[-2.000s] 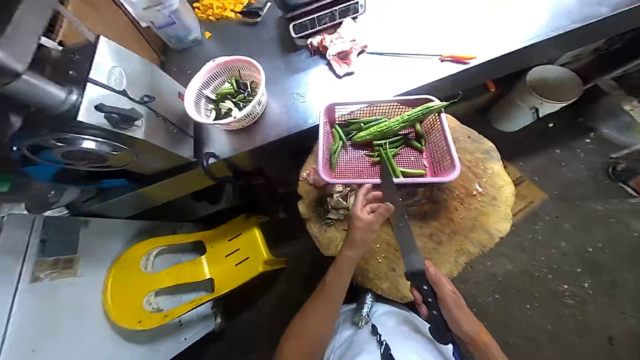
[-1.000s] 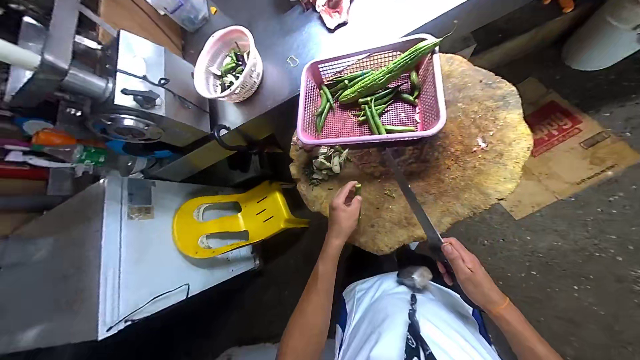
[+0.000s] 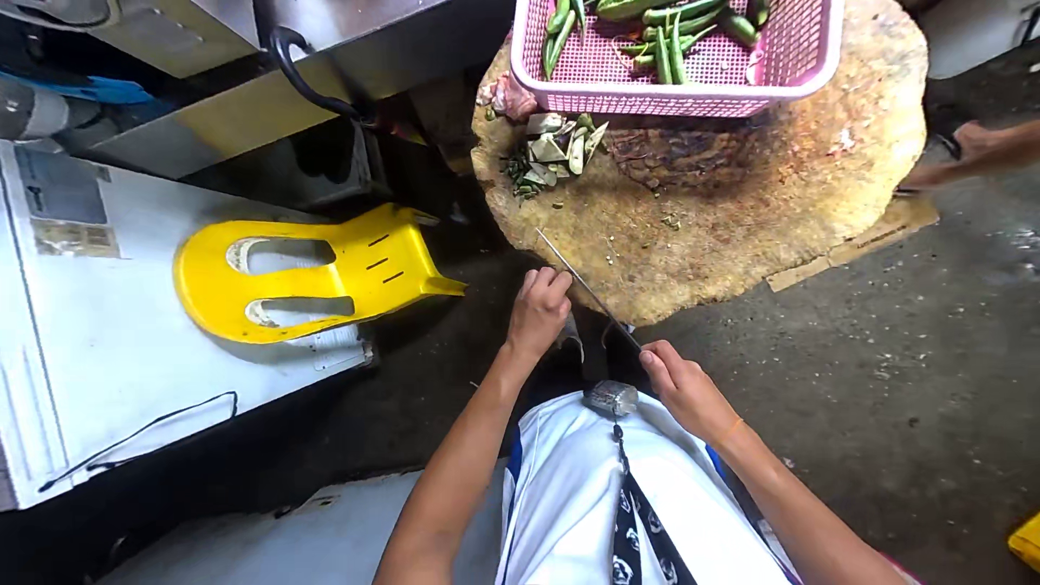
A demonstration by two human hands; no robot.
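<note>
My right hand (image 3: pixel 686 390) grips the handle of a long knife (image 3: pixel 593 292), its blade pointing up and left over the near edge of a round wooden chopping block (image 3: pixel 780 219). My left hand (image 3: pixel 540 309) is curled just left of the blade; whether anything is inside its fingers is hidden. A pink plastic basket (image 3: pixel 691 99) with okra (image 3: pixel 670 53) and other green vegetables stands on the block's far part. Cut vegetable pieces (image 3: pixel 561 150) lie in a pile by the basket's near left corner, beside a pinkish lump (image 3: pixel 512 96).
A yellow plastic chair part (image 3: pixel 301 284) lies over a white surface (image 3: pixel 162 325) at the left. A steel counter edge (image 3: pixel 236 106) runs along the upper left. Another person's leg (image 3: pixel 975 154) shows at the right, beyond the block.
The knife, which pointed toward the basket, now lies lower over the block's near edge. My left hand has come away from the blade's far end toward me. The view has shifted downward.
</note>
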